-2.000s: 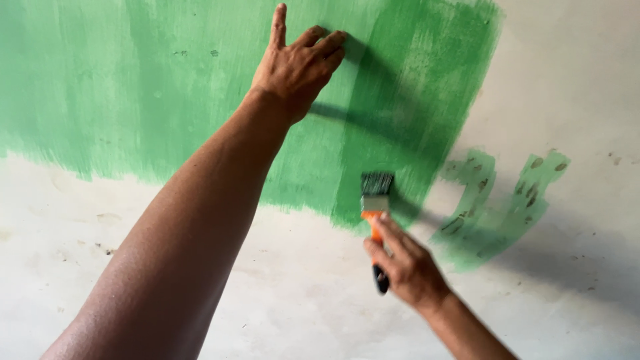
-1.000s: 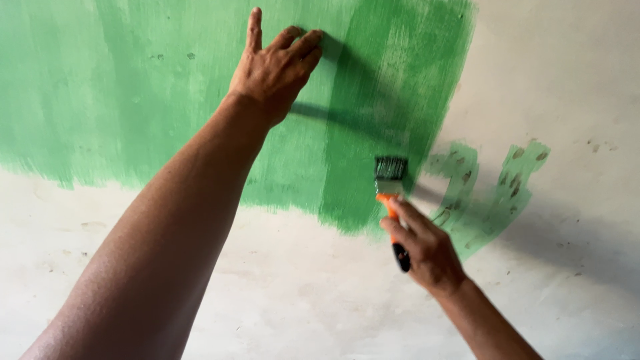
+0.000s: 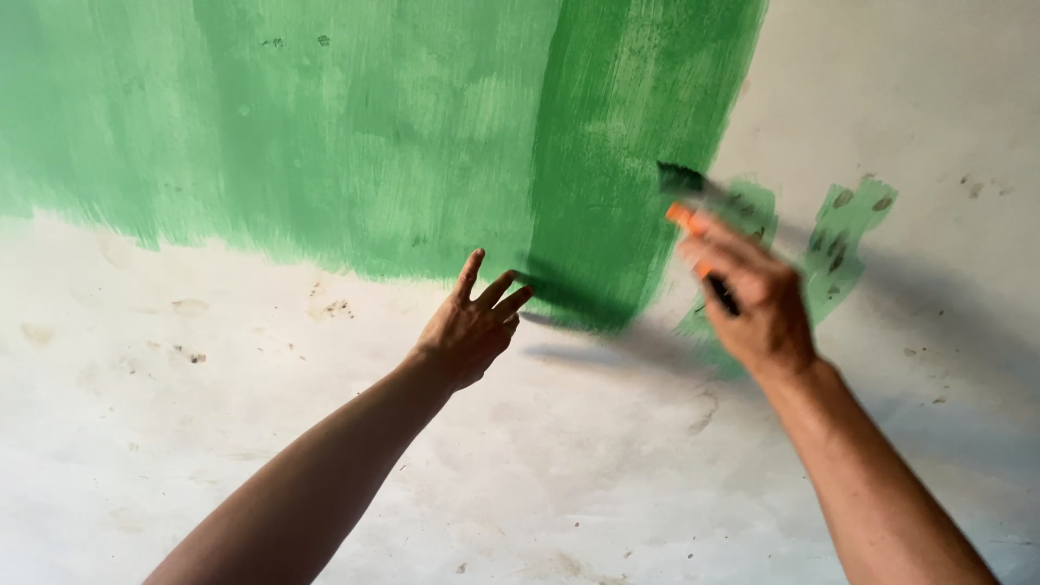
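Observation:
A whitish wall (image 3: 487,455) carries broad strokes of green paint (image 3: 366,146), with a darker green band (image 3: 609,187) at their right. Near the lower edge of the paint, my left hand (image 3: 471,325) is spread and holds nothing; whether its fingertips touch the wall I cannot tell. My right hand (image 3: 751,296) grips a paintbrush with an orange and black handle (image 3: 719,294). The dark bristles (image 3: 681,178) are blurred and lie over the right edge of the darker band; contact with the wall is unclear.
Right of the band, thinner green patches (image 3: 845,236) cover brown spots on the wall. More brown specks (image 3: 333,307) mark the pale surface at left. Shadows of the arms fall across the wall toward the right.
My left hand has moved down from the green paint to its lower edge. The brush, still in my right hand, has risen along the darker band and now tilts left.

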